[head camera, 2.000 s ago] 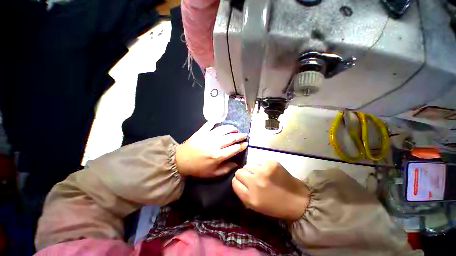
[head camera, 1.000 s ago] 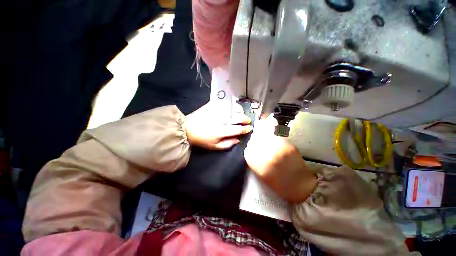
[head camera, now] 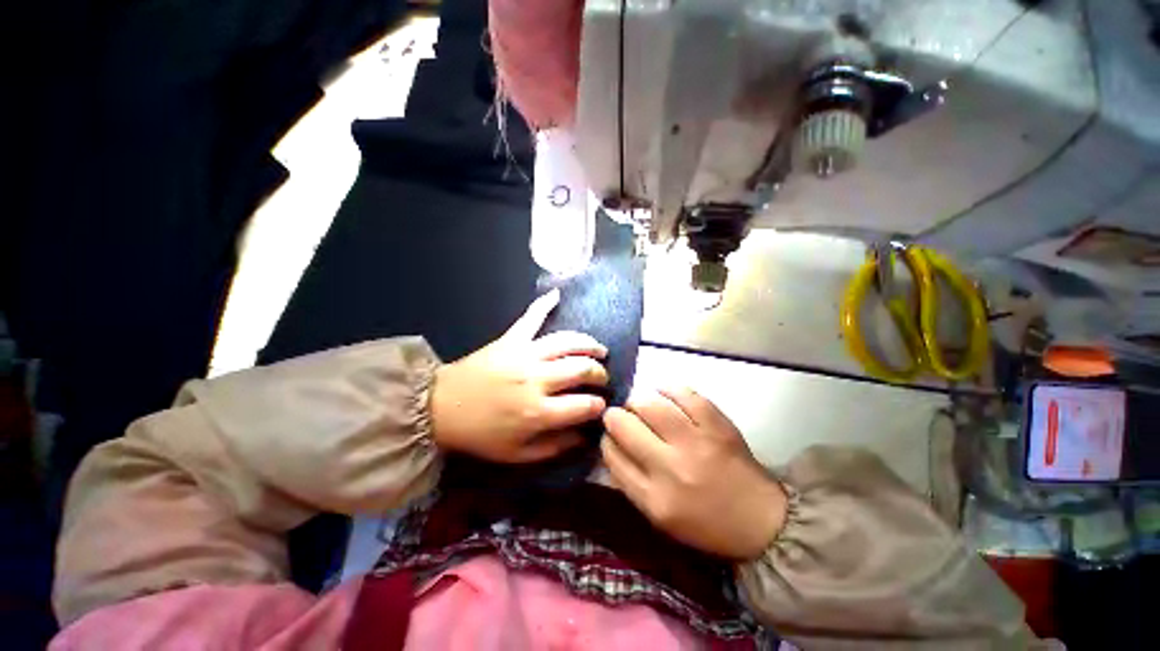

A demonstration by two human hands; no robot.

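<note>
A black fabric piece (head camera: 604, 312) lies under the presser foot and runs down towards me, lit by the lamp. My left hand (head camera: 522, 394) lies on it with fingers spread, pressing it. My right hand (head camera: 687, 464) pinches the fabric's right edge just below the left fingertips. The sewing machine (head camera: 751, 140) stands above; its needle area (head camera: 642, 229) is small and glaring. More black fabric (head camera: 394, 254) lies to the left. What lies under my palms is hidden.
Yellow-handled scissors (head camera: 916, 318) lie right of the needle. A lit phone (head camera: 1076, 432), an orange item (head camera: 1079, 361) and clear plastic clutter (head camera: 1018, 521) are further right. A pink thread bundle (head camera: 541, 64) hangs at the machine's left end. A large black garment pile (head camera: 140, 191) fills the left.
Both hands have moved from near the needle back towards me since one second ago. More of the fabric piece shows below the presser foot. The view has shifted slightly.
</note>
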